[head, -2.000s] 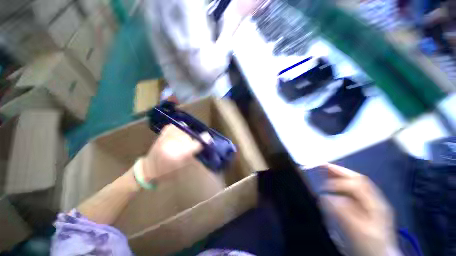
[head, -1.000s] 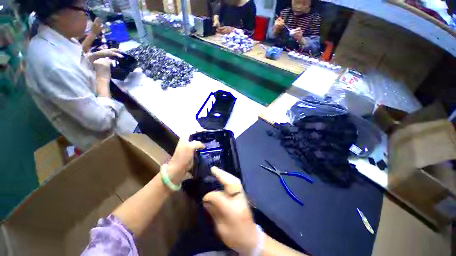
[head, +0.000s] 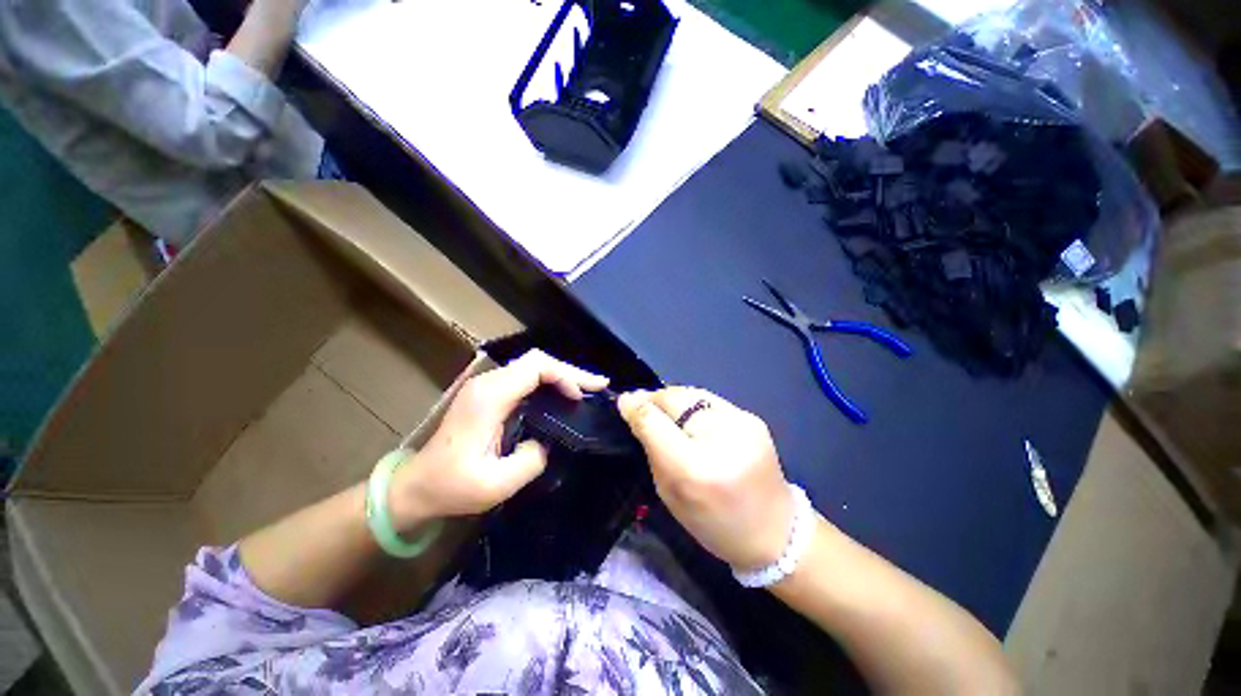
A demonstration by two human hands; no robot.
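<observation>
A black plastic housing (head: pixel 565 496) is held over my lap, its angular end upward. My left hand (head: pixel 476 442) grips the left side of that end. My right hand (head: pixel 701 462) is at its right edge with thumb and finger pinched together; whether a small piece is between them cannot be told. Long-nose pliers (head: pixel 814 333) with blue handles lie slightly open on the dark mat (head: pixel 694 272). A heap of small black pads (head: pixel 953 224) lies to the right, spilling from a clear bag (head: pixel 1014 68).
Another black housing (head: pixel 595 89) lies on the white bench (head: pixel 449 102). An open carton (head: pixel 163 394) stands at my left. A small silvery tool (head: pixel 1040 479) lies at the mat's right. A person's sleeve (head: pixel 136 95) is at upper left. Brown cardboard (head: pixel 1136 558) is at right.
The view has tilted down. The housing has moved from beside the bench to over my lap, its angular end now up. My right hand has moved from its face to its edge.
</observation>
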